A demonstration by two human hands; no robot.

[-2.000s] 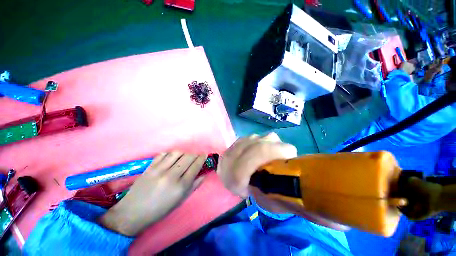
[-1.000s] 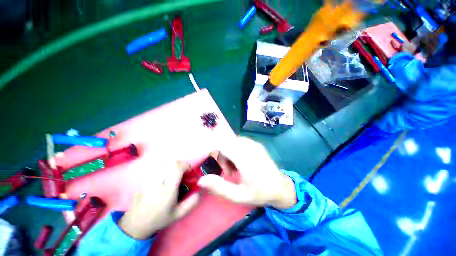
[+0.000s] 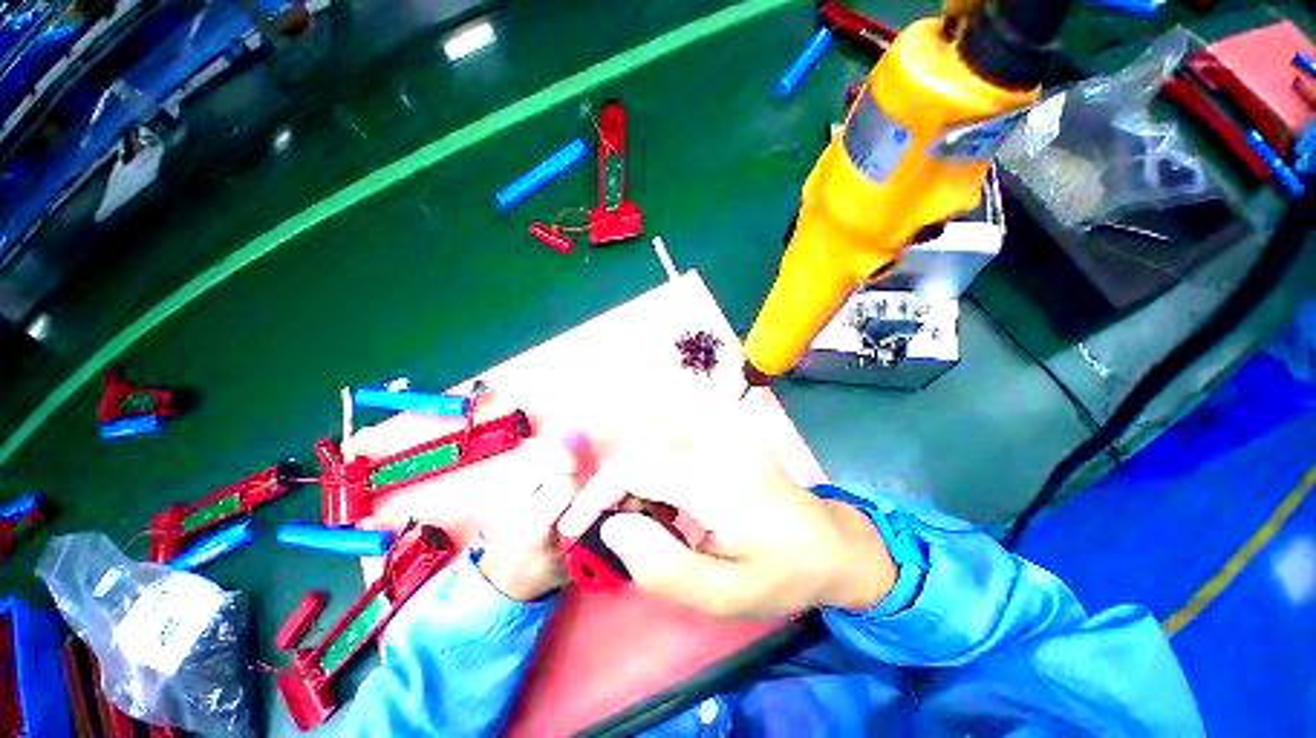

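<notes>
My right hand (image 3: 722, 526) holds a red plastic housing (image 3: 595, 565) with a dark part at its end, low over the pink mat (image 3: 621, 649). My left hand (image 3: 531, 519) is beside it at the housing's other side, pale and overexposed; its fingers are partly hidden, and its grip cannot be made out clearly. The yellow electric screwdriver (image 3: 852, 202) hangs above the mat's right edge, touched by neither hand. A small pile of dark parts (image 3: 699, 350) lies near the mat's far corner.
Red housings with green boards (image 3: 433, 459) and blue battery packs (image 3: 411, 401) lie at left. Another housing (image 3: 612, 180) lies on the green bench. The white screw feeder (image 3: 902, 339) stands behind the driver. Clear bags lie at lower left (image 3: 166, 627) and upper right (image 3: 1111, 144).
My hands have left the driver and battery seen earlier and come together at the red housing. The driver hangs free. The view has shifted, showing more of the bench at left.
</notes>
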